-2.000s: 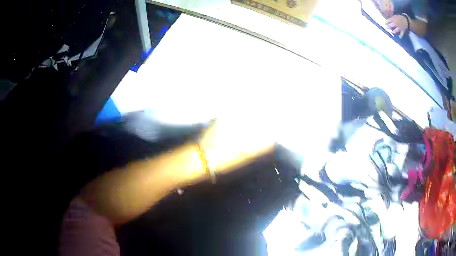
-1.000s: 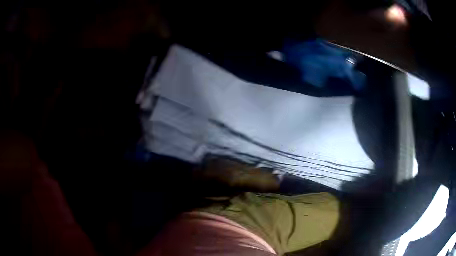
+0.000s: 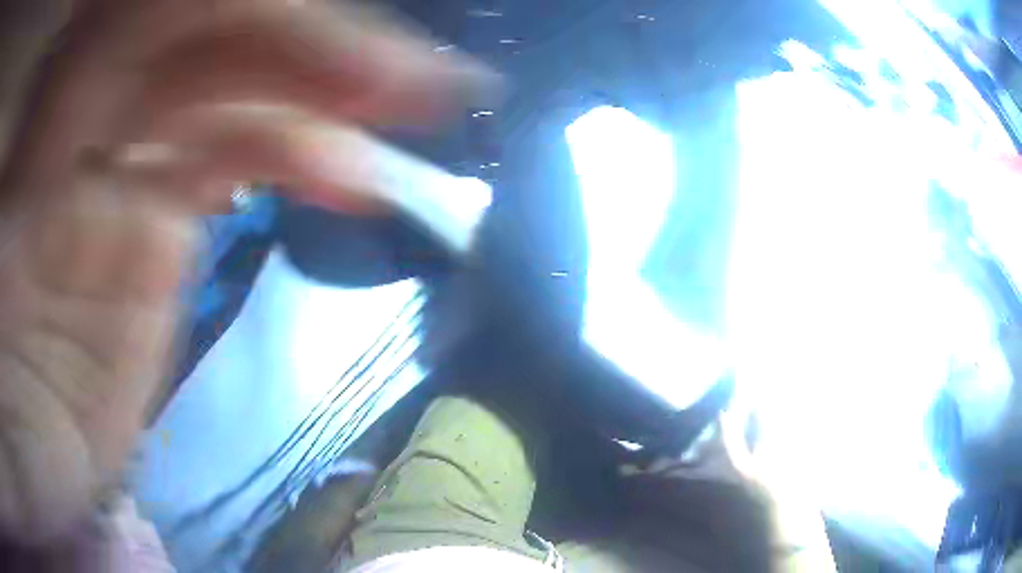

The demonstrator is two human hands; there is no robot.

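My left hand point(image 3: 224, 157) is large, blurred and very close at the left, with curled fingers reaching right. A pale shape point(image 3: 431, 199) shows at its fingertips; I cannot tell whether it is held cloth or a brightly lit finger. The joined panels point(image 3: 336, 347), pale with several dark lines, hang below and right of the hand, partly hidden by it. A blurred tan shape at the lower right may be my right hand or forearm point(image 3: 728, 470); its fingers cannot be made out.
My lap in light olive trousers point(image 3: 454, 470) is at the bottom middle. Dark fabric point(image 3: 516, 302) lies beyond it. Overexposed white cloth or surface point(image 3: 829, 302) fills the right, its edges lost in glare.
The view has swung right and brightened. My left hand has come up close to the camera. The lined pale panels now show lower and further left.
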